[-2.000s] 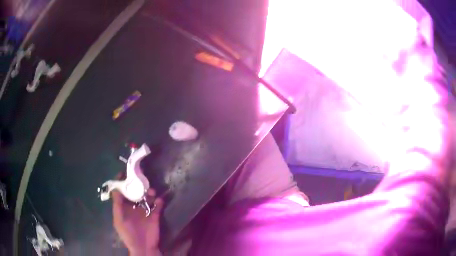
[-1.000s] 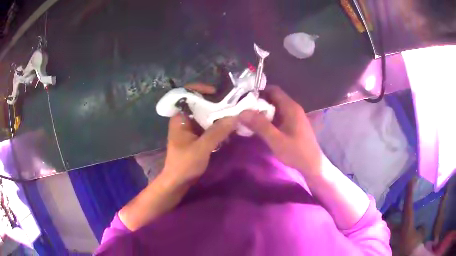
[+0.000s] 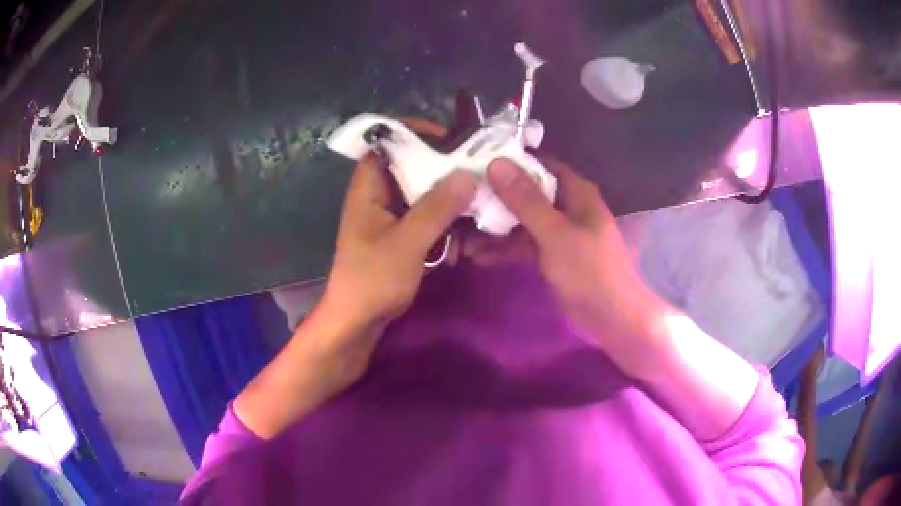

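Observation:
A white toy scooter body (image 3: 431, 170) is held over the near edge of the dark green bench, its rounded white end to the left. A silver-grey forked piece stands up at its right end, with a small red spot beside it. My left hand (image 3: 380, 242) grips its left part from below, thumb on the near side. My right hand (image 3: 568, 222) grips its right part, thumb pressed on the white body near the left thumb. The fingers behind the body are partly hidden. A small silver loop shows below my left hand.
A white glue bottle (image 3: 614, 81) lies on the bench (image 3: 227, 217) beyond my right hand. Another white scooter (image 3: 67, 126) lies at the far left. An orange stick (image 3: 718, 30) and a black cable (image 3: 774, 128) are at upper right. Blue crates with white bags (image 3: 716, 272) are below the edge.
Since the first frame, the view has swung round and both hands have come onto the scooter body. In the last second, it has risen slightly in view and my right thumb has moved upward.

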